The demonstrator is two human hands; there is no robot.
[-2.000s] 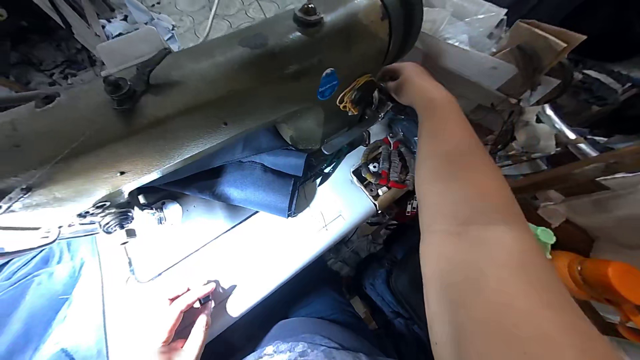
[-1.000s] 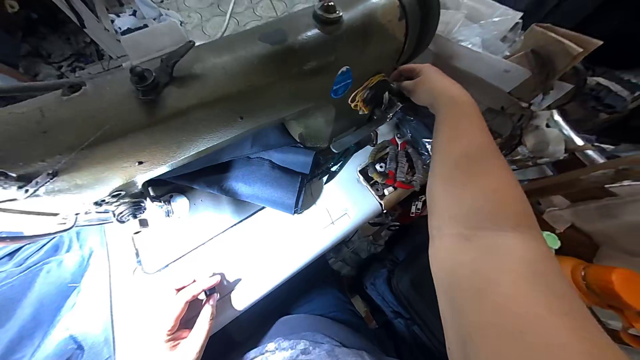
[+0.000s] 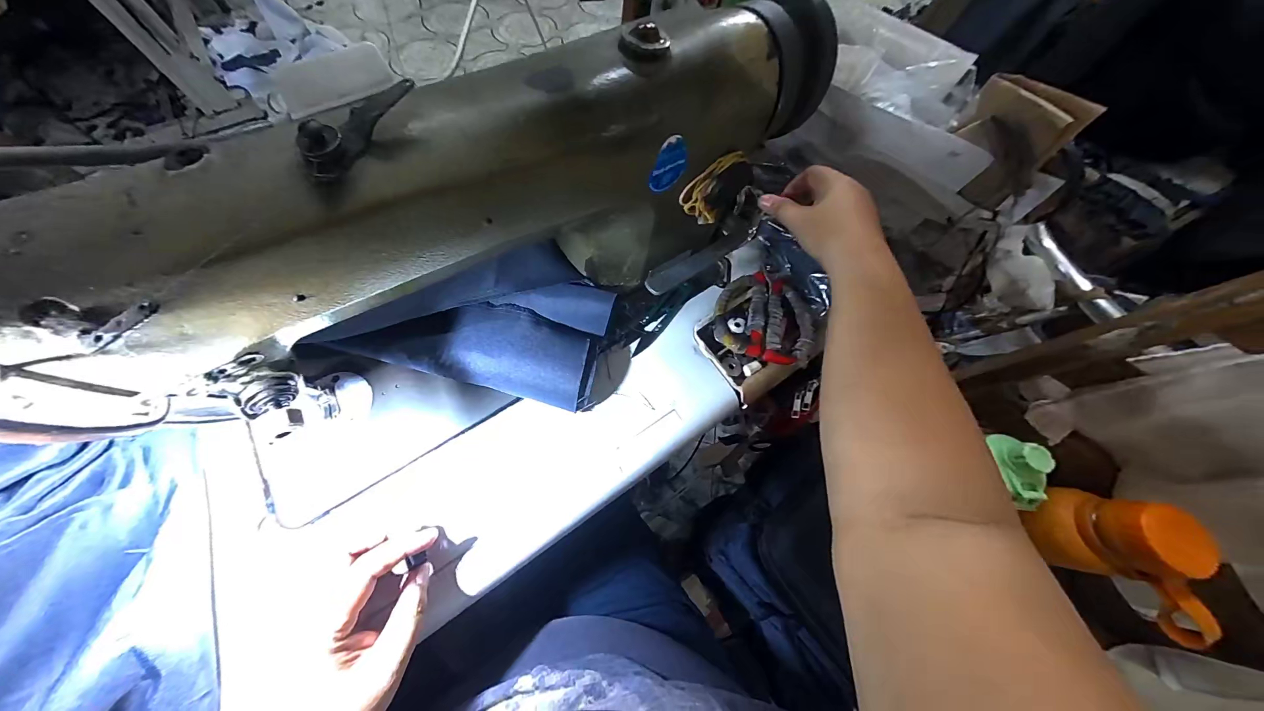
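An industrial sewing machine [image 3: 474, 168] spans the upper part of the view, its body worn and olive-coloured. My left hand [image 3: 385, 602] pinches a small dark object [image 3: 415, 560] between thumb and fingertips over the white table, below the needle area. My right hand [image 3: 825, 212] reaches to the right end of the machine, its fingertips at a small dark metal part beside a bundle of yellow thread [image 3: 709, 190]; whether it grips that part is unclear. Folded dark blue fabric [image 3: 484, 346] lies under the machine arm.
A tray [image 3: 736, 346] of small parts and grey and red bundles sits at the table's right end. Light blue fabric [image 3: 79, 563] covers the left side. An orange bottle [image 3: 1116, 533] stands at the right, near a green item [image 3: 1022, 469]. Cardboard [image 3: 1027, 128] and plastic bags lie behind.
Both hands stay at about the same places, with the left still pinching the small object. The fingers of my right hand have shifted slightly beside the yellow thread.
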